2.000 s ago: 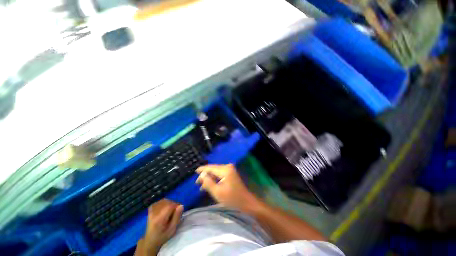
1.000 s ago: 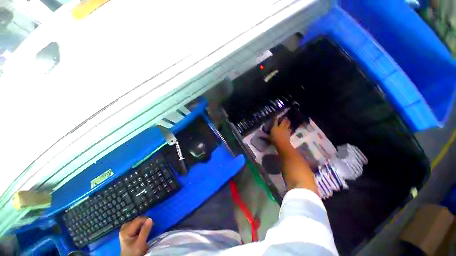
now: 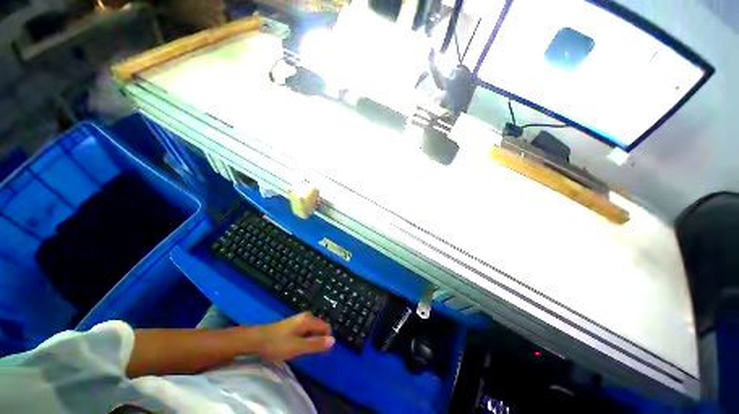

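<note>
My left hand (image 3: 298, 336) is at the front edge of the blue keyboard shelf, just below the black keyboard (image 3: 300, 271). Its fingers are curled in and nothing shows in it. My right hand is out of the picture. Dark housings lie spaced along the overexposed white surface: one near the middle (image 3: 440, 145), one further left (image 3: 381, 114) and one beside the bright light (image 3: 306, 80). The monitor (image 3: 632, 61) shows one dark rounded-square part.
A blue crate (image 3: 198, 212) with dark contents stands at left. An aluminium rail (image 3: 486, 293) carries a yellowish block (image 3: 304, 200). The mouse (image 3: 421, 352) lies right of the keyboard. Wooden bars lie at far left (image 3: 190, 47) and below the monitor (image 3: 559, 184). A dark bin is cut off at bottom right.
The view has swung left, bringing in the monitor, light and left crate. My right hand, earlier inside the right bin, is out of view. My left hand stays by the keyboard.
</note>
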